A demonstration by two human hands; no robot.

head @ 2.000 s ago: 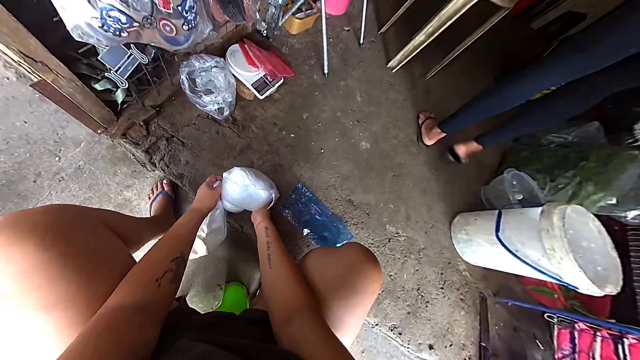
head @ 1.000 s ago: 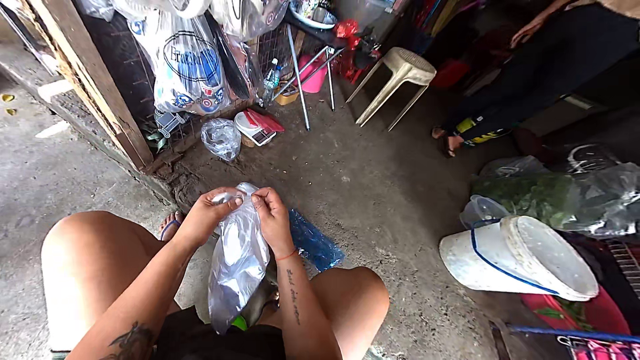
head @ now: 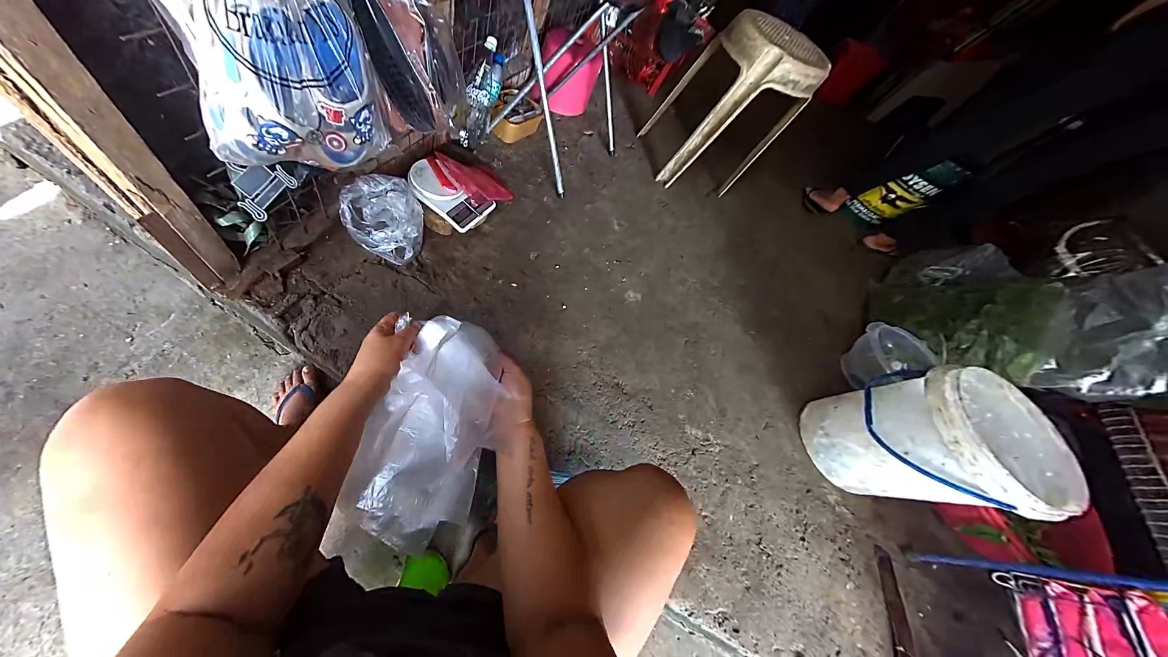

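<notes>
Between my knees I have a translucent plastic bag (head: 424,429), its lower part hanging loose. My left hand (head: 388,345) pinches a gathered edge at the bag's upper left. My right hand (head: 513,392) is against the bag's right side, its fingers partly behind the plastic, so its grip is hard to see. Something white shows through the upper part of the bag. Below it, a bright green object (head: 424,573) is partly covered.
Ahead are a crumpled clear bag (head: 381,217), a white digital scale (head: 453,196) with red plastic on it, and a plastic stool (head: 762,68). A white bucket (head: 903,443) lies tilted on the right. A person's foot (head: 826,200) is at the upper right.
The bag hung long between both hands one second ago; now its top is bunched and my right hand has moved down its right side. Two seconds ago it looked compact and rounded.
</notes>
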